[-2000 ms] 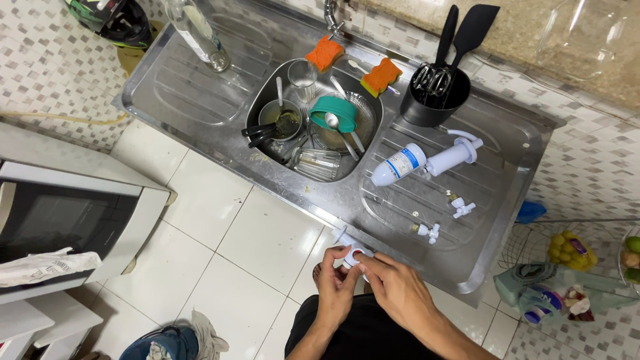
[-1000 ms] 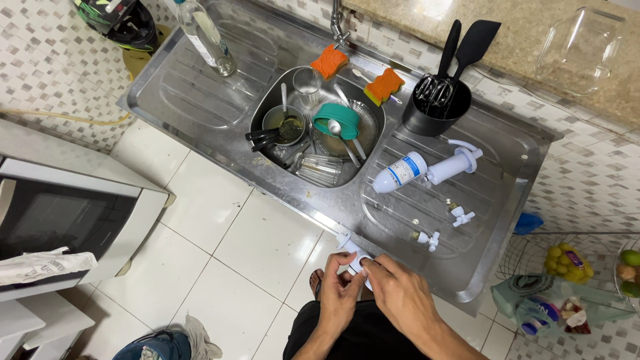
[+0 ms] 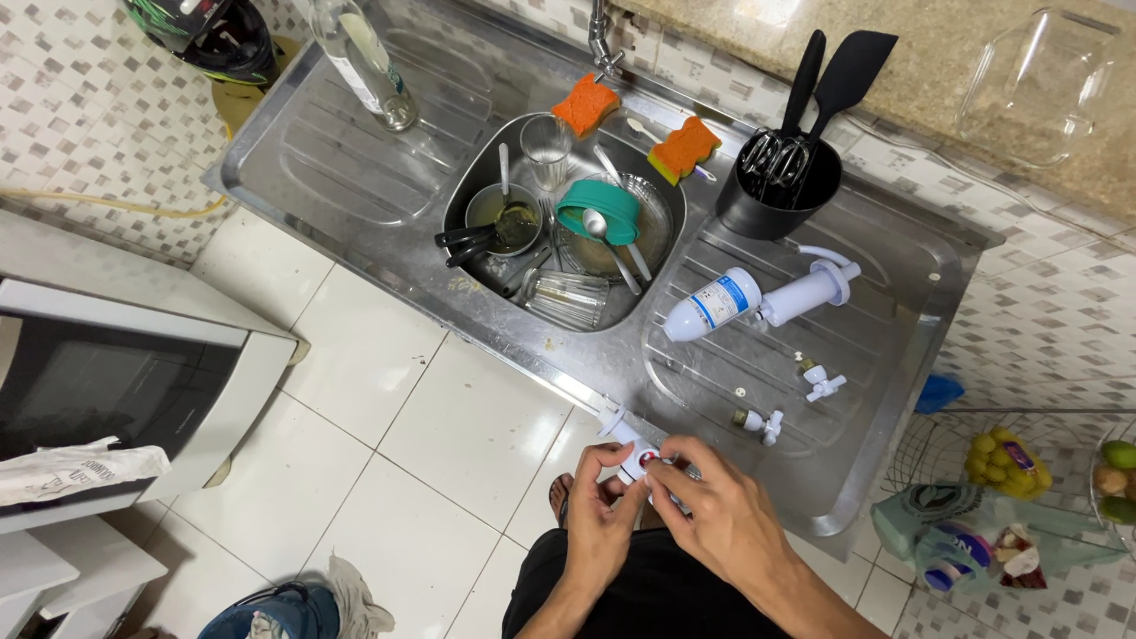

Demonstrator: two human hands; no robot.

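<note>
Both hands meet at the front edge of the steel sink. My left hand (image 3: 602, 510) grips a white plastic tubular fitting (image 3: 632, 451) with a red part showing in its opening. My right hand (image 3: 710, 506) has its fingers on the same fitting, near that red part. On the right drainboard lie a white plastic cartridge with a blue label (image 3: 713, 306) and a white cylindrical housing with a curved spout (image 3: 806, 293). Nearer to me are two small white plastic taps with brass-coloured threads, one (image 3: 821, 382) farther right than the other (image 3: 761, 424).
The sink bowl (image 3: 454, 191) holds a pan, glasses, cutlery and a green container (image 3: 599, 209). Orange sponges (image 3: 586, 105), a black utensil holder (image 3: 772, 200) and a glass bottle (image 3: 368, 75) stand around it. A wire fruit basket (image 3: 932, 444) is at right, an oven (image 3: 115, 382) at left.
</note>
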